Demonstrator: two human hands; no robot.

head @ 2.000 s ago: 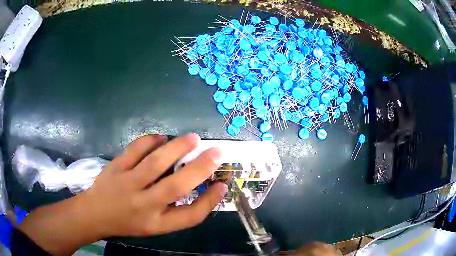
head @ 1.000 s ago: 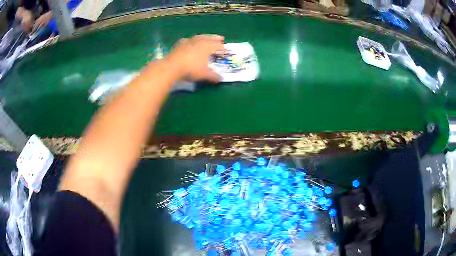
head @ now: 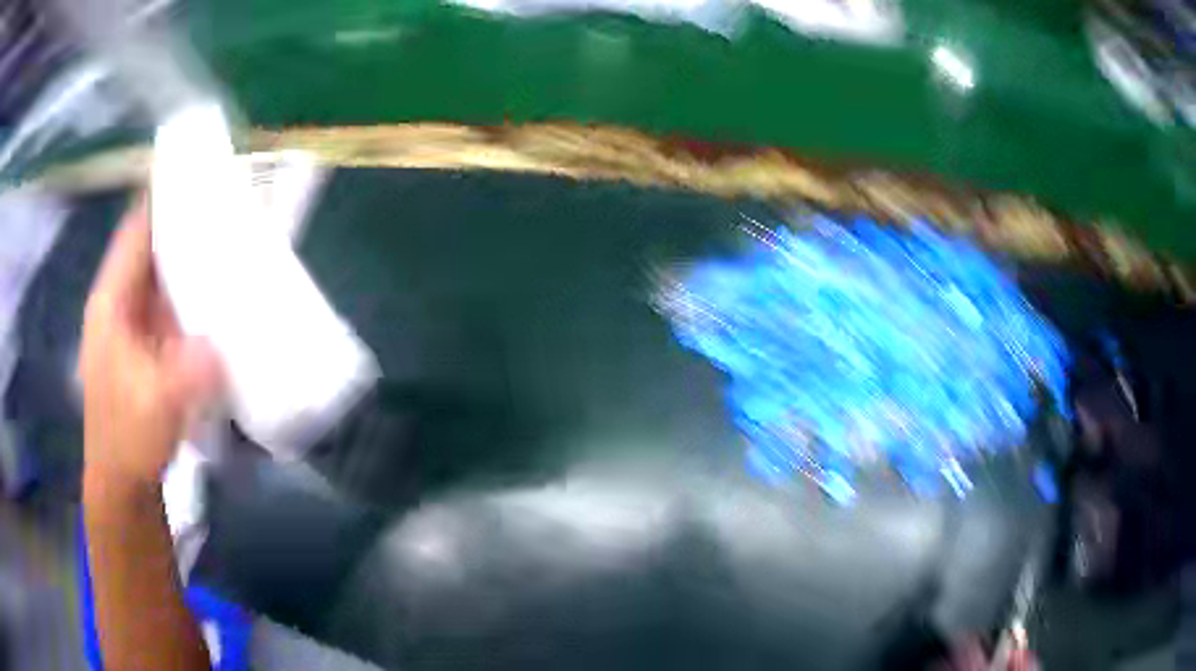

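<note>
The view is strongly blurred. My left hand (head: 138, 380) is at the left, holding a white power strip housing (head: 243, 288) tilted above the mat, its smooth side showing. A second white shape shows just behind the housing. A blue pile of varistors (head: 879, 347) with silver leads lies at the right on the dark green mat. My right hand (head: 990, 655) is cut off by the bottom edge at the right; only blurred fingertips show, with a thin pale thing at them that I cannot make out.
The bright green conveyor belt (head: 590, 85) runs across the top beyond a chipped rail (head: 525, 144). Blurred white items lie at its far edge. A black blocky object (head: 1115, 485) stands right of the pile. Something blue (head: 217, 629) shows at the lower left.
My left hand has come back from the belt to the left of the mat and now holds a white housing. My right fingertips have appeared at the bottom. The view has shifted.
</note>
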